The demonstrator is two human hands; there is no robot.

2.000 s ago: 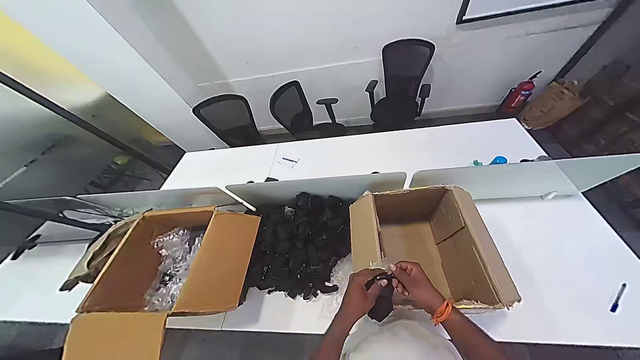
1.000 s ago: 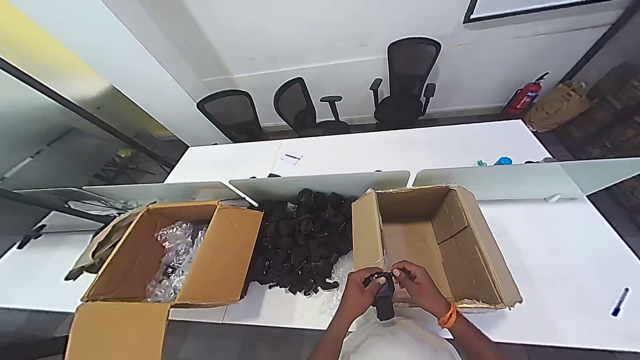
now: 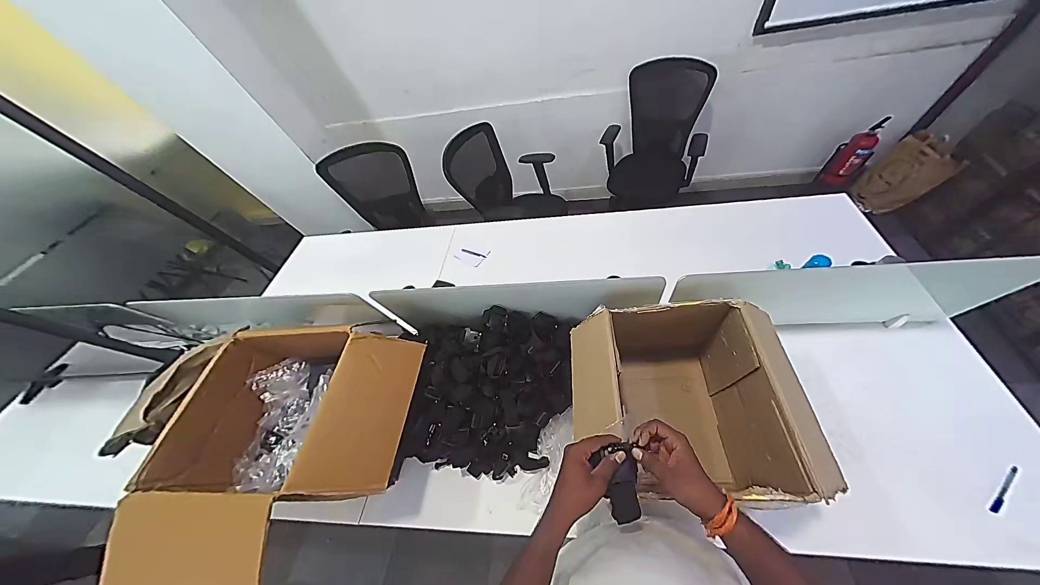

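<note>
My left hand (image 3: 587,479) grips a small black item (image 3: 624,491), perhaps a strap or a fabric piece, which hangs down in front of my white shirt. At its top, the fingers of my right hand (image 3: 670,463) pinch a thin dark part; an orange band is on that wrist. Both hands are at the near left corner of an open cardboard box (image 3: 776,406) whose visible floor is bare. To their left lies a heap of similar black items (image 3: 491,390), with clear plastic wrap (image 3: 552,455) at its right edge. The exact kind of item cannot be made out.
Another open cardboard box (image 3: 382,414) on the left holds clear plastic packaging (image 3: 280,422). Frosted divider panels (image 3: 520,299) stand behind the boxes. A marker (image 3: 1003,489) lies on the white table (image 3: 902,455) at right. Beyond are office chairs (image 3: 670,122) and a fire extinguisher (image 3: 851,154).
The black item hangs lower and straighter below my hands than two seconds ago. Both hands stay close together at the box corner, with small finger shifts.
</note>
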